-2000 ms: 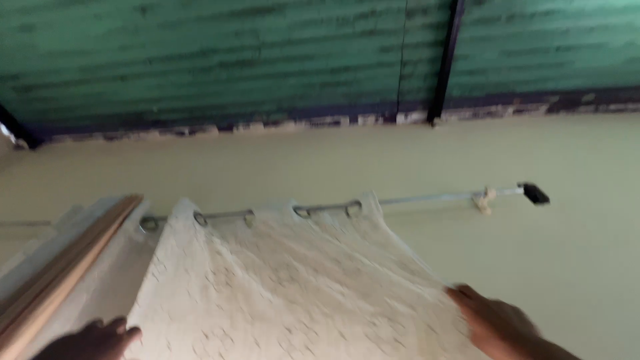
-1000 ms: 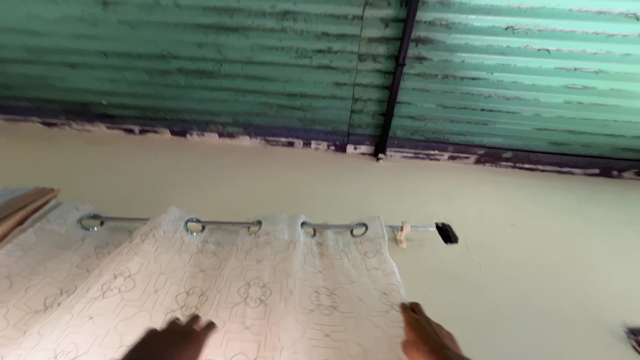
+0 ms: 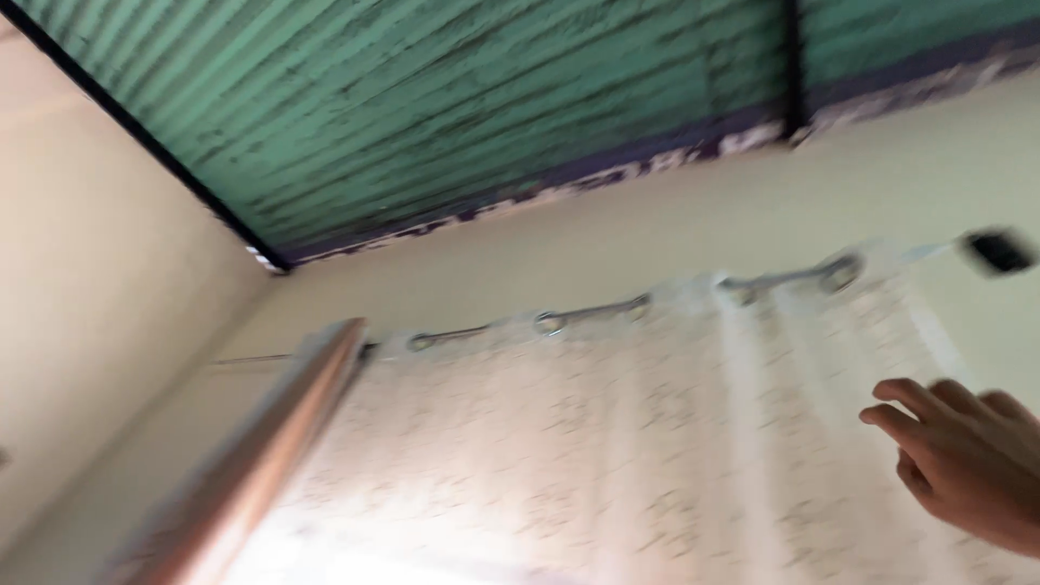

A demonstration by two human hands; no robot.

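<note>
A pale patterned curtain (image 3: pixel 585 439) hangs by metal grommets from a thin curtain rod (image 3: pixel 597 310), spread wide along the wall. My right hand (image 3: pixel 959 455) is raised at the lower right, in front of the curtain's right part, fingers apart and slightly bent, with nothing held in it. Beyond the curtain's right edge the rod ends in a black end cap (image 3: pixel 998 250), blurred. My left hand is outside the view.
At the left a brown wooden panel or board edge (image 3: pixel 268 439) slants up beside the curtain. Above are a green corrugated roof (image 3: pixel 455 106) and dark beams (image 3: pixel 146 134). A pale wall (image 3: pixel 106 244) stands at the left.
The right hand has come away from the curtain's right edge, its fingers now spread. The left hand has gone out of view. The curtain's top is more spread than two seconds ago. The view has swung left.
</note>
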